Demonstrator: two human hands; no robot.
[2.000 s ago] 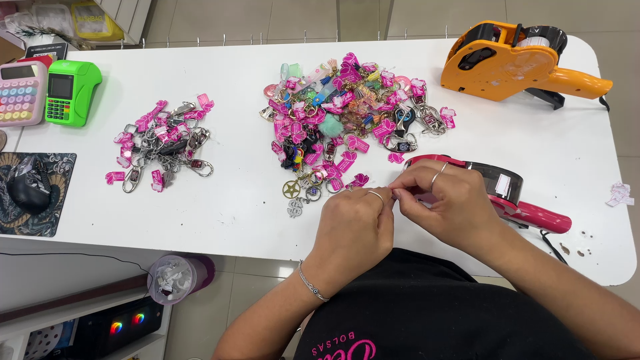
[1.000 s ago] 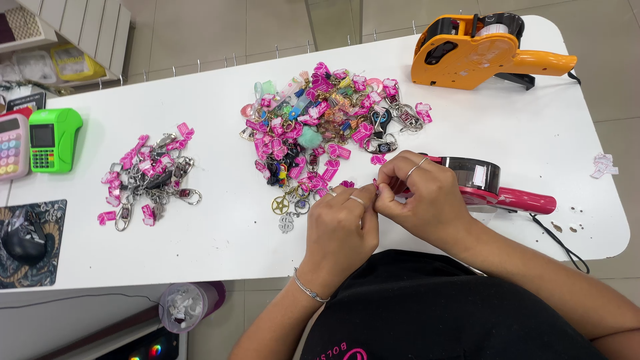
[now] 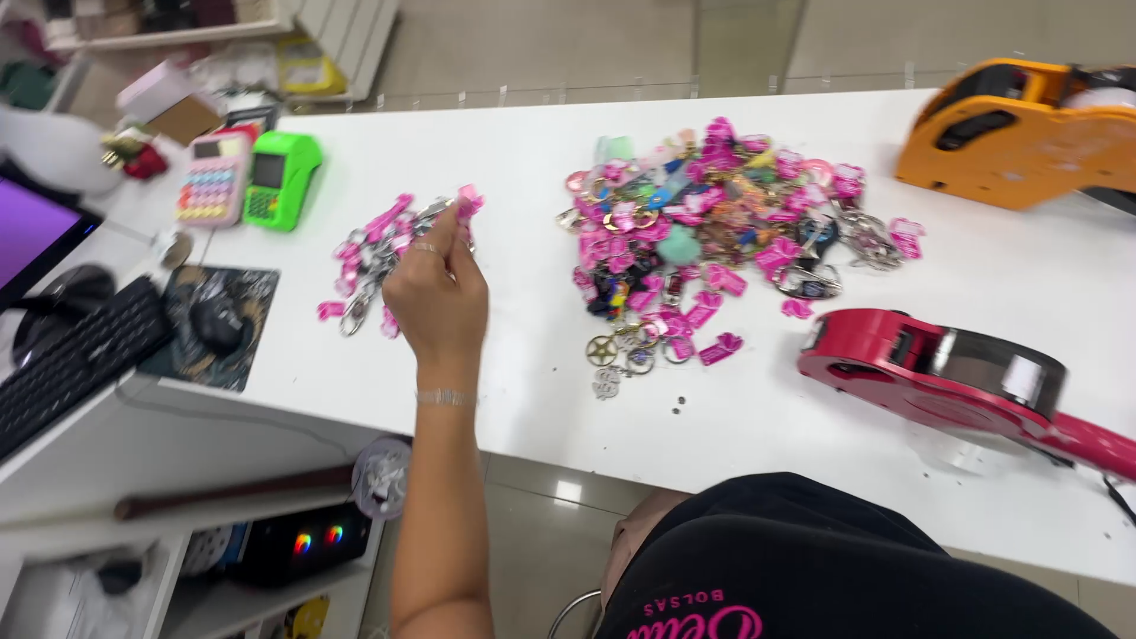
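My left hand (image 3: 439, 297), with a ring and a bracelet, is over the right side of the smaller pile of metal keychains with pink tags (image 3: 364, 257). Its thumb and index finger are pinched at a pink tag (image 3: 470, 200); whether it grips the tag or only touches it cannot be told, as the hand is blurred. My right hand is out of view. A larger pile of keychains, charms and pink tags (image 3: 701, 209) lies in the middle of the white table. Nearer the front edge rests a red price labeler (image 3: 941, 373).
An orange price labeler (image 3: 994, 146) stands at the back right. A green card terminal (image 3: 282, 180), a pink calculator (image 3: 213, 177) and a mouse (image 3: 217, 321) on a dark mat are at left. A bin (image 3: 382, 479) stands below the front edge.
My left hand has moved from beside my right hand, near the larger pile, leftward to the smaller pile. My right hand has left the view. The view has shifted left.
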